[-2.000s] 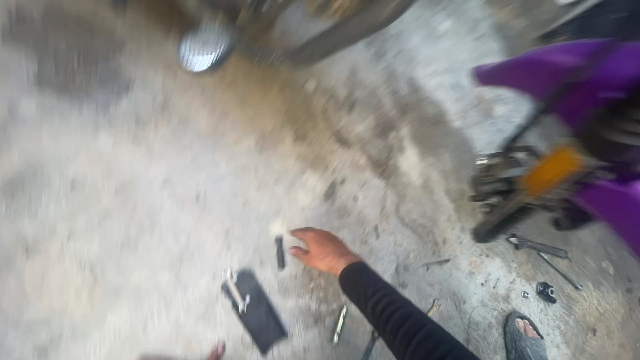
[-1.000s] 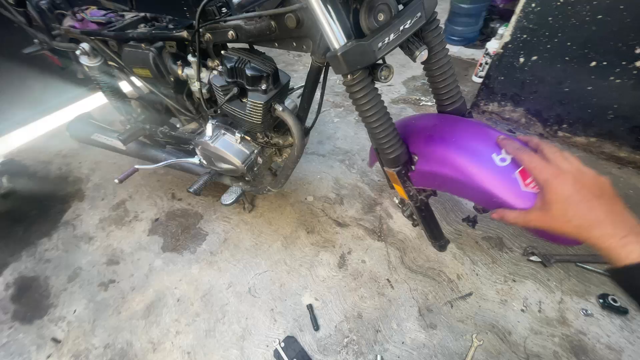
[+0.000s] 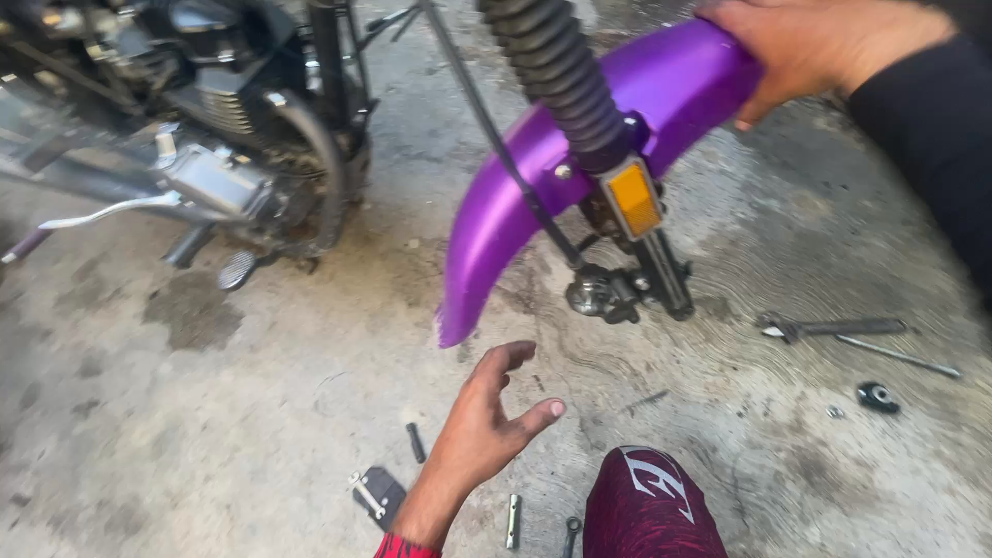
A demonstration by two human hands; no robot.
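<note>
A purple motorcycle front fender [image 3: 496,209] sits between the fork legs, beside a ribbed rubber fork boot [image 3: 554,77]. My right hand [image 3: 806,46], in a black sleeve, grips the upper front end of the fender, fingers over its top and thumb at the lower edge. Below the fender's rear tip, my left hand [image 3: 492,422] is in the air over the concrete floor with fingers apart and nothing in it. Under the boot are an orange reflector [image 3: 634,198] and the black lower fork end [image 3: 665,275]. A dark cable runs down to a round metal part [image 3: 593,294] beside it.
The engine [image 3: 225,178] and a footpeg [image 3: 237,270] are at left. On the floor lie an adjustable wrench [image 3: 845,327], a thin rod [image 3: 903,356], a black part [image 3: 878,397], a tubular socket wrench [image 3: 513,521], an open-end wrench [image 3: 368,494] and a ring spanner [image 3: 572,535]. A knee [image 3: 651,504] is at the bottom.
My right hand was over the floor tools two seconds ago, then at the fender, and now grips its front end. My left hand has come into view. The view has shifted a lot.
</note>
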